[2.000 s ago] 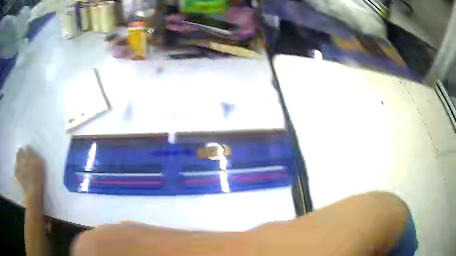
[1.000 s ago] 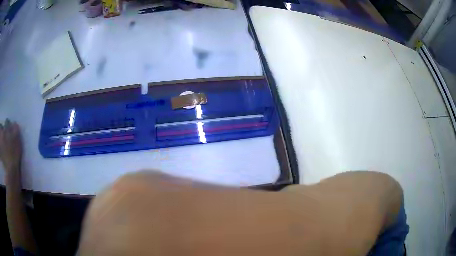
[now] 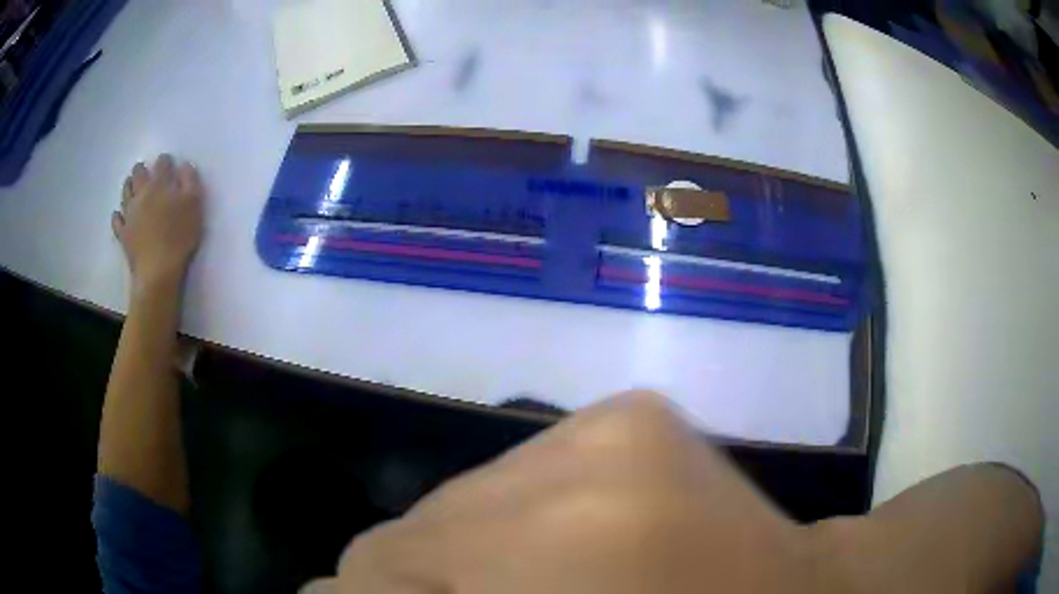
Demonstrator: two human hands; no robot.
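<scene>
A long glossy blue sewing template lies flat on the white table. It has a brown strip and a notch on its far edge, white and red slot lines, and a tan tape patch over a pale circle. My left hand rests palm down on the table to the left of the template, fingers slightly apart and holding nothing. My right hand is large, blurred and close to the camera at the bottom. Its fingers are bent out of sight, so whether it holds anything cannot be seen.
A cream notebook with dark print lies beyond the template's left part. Navy-blue fabric is at the far left edge of the table. A second white surface adjoins on the right across a dark gap. The table's front edge curves below the template.
The view has shifted left, so the template and notebook appear farther right. My right hand now shows near the bottom middle, where my forearm was. My left hand is now fully in view.
</scene>
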